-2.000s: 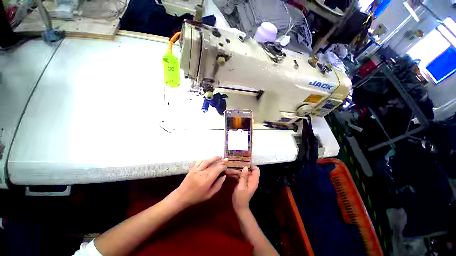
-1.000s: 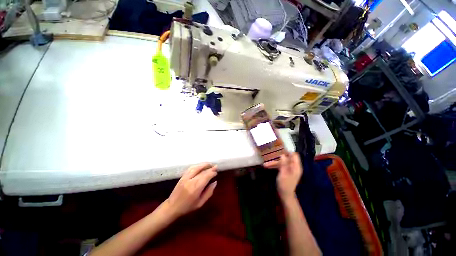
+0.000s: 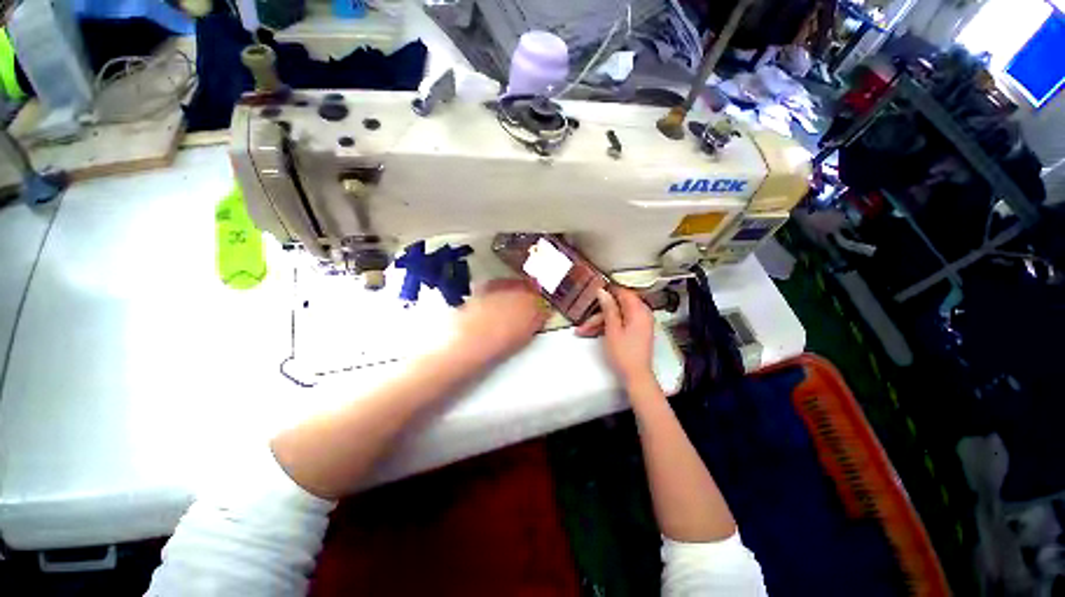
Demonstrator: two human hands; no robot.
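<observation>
A smartphone (image 3: 569, 283) with a lit screen and a white patch on it lies tilted under the arm of the white JACK sewing machine (image 3: 502, 175). My right hand (image 3: 619, 330) holds the phone's lower right end between thumb and fingers. My left hand (image 3: 505, 317) is at the phone's left edge, its fingers partly hidden and blurred, so its grip cannot be told. Navy scraps (image 3: 434, 271) lie beside the needle area, left of the phone. A yellow-green tag (image 3: 241, 239) hangs at the machine head's left end.
An orange crate (image 3: 843, 437) with navy pieces stands at the lower right. A navy cloth pile (image 3: 385, 67) lies behind the machine. A lilac thread cone (image 3: 538, 61) stands behind the arm. Dark cloth (image 3: 708, 332) hangs by the table's right end. A drawer handle (image 3: 77, 560) shows at the lower left.
My right hand has moved the phone up and left, in under the machine arm. My left hand has moved forward from the table edge to the phone. The view has shifted closer to the machine.
</observation>
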